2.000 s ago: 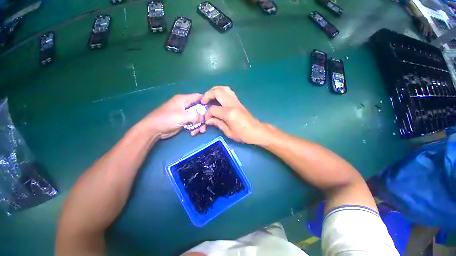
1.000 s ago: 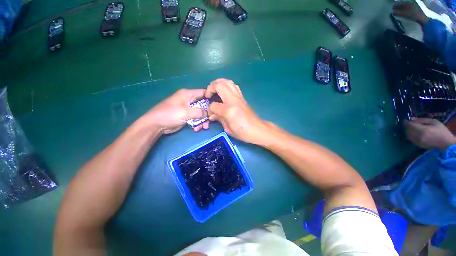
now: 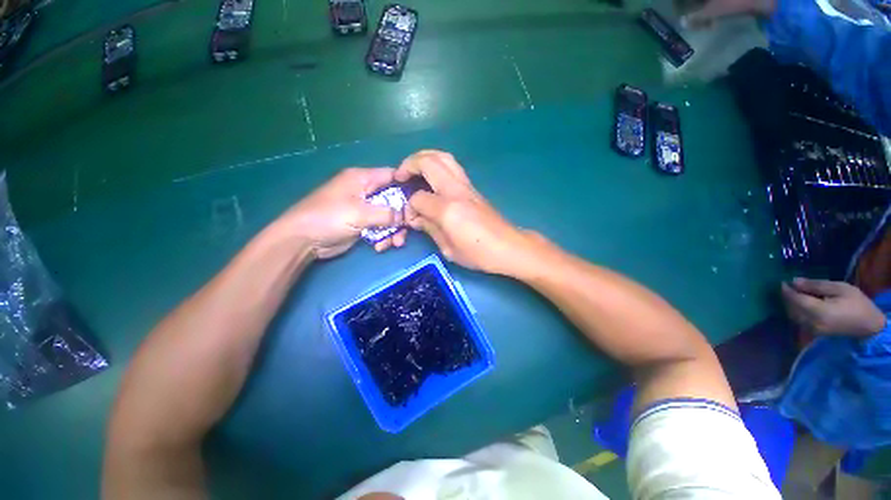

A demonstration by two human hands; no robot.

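Note:
A phone assembly point(image 3: 387, 213), dark with a silvery board area, is held above the green table, mostly covered by fingers. My left hand point(image 3: 348, 213) is closed around its left side. My right hand point(image 3: 446, 210) grips its right, dark end, with thumb and fingers pressed on it. Whether a small black part is between the right fingers cannot be seen. The blue parts bin point(image 3: 410, 344), full of small black parts, sits on the table just below my hands.
Several phone assemblies lie at the far side, and two point(image 3: 630, 121) lie at the right. A black ribbed tray point(image 3: 830, 176) is at the right, with a co-worker's hand point(image 3: 833, 307) and blue sleeves beside it. A clear bag point(image 3: 39, 322) of black parts lies at left.
My hands stay together on the phone assembly, with small finger shifts. The co-worker's arms have come in at the right. The far phone assemblies have shifted in view.

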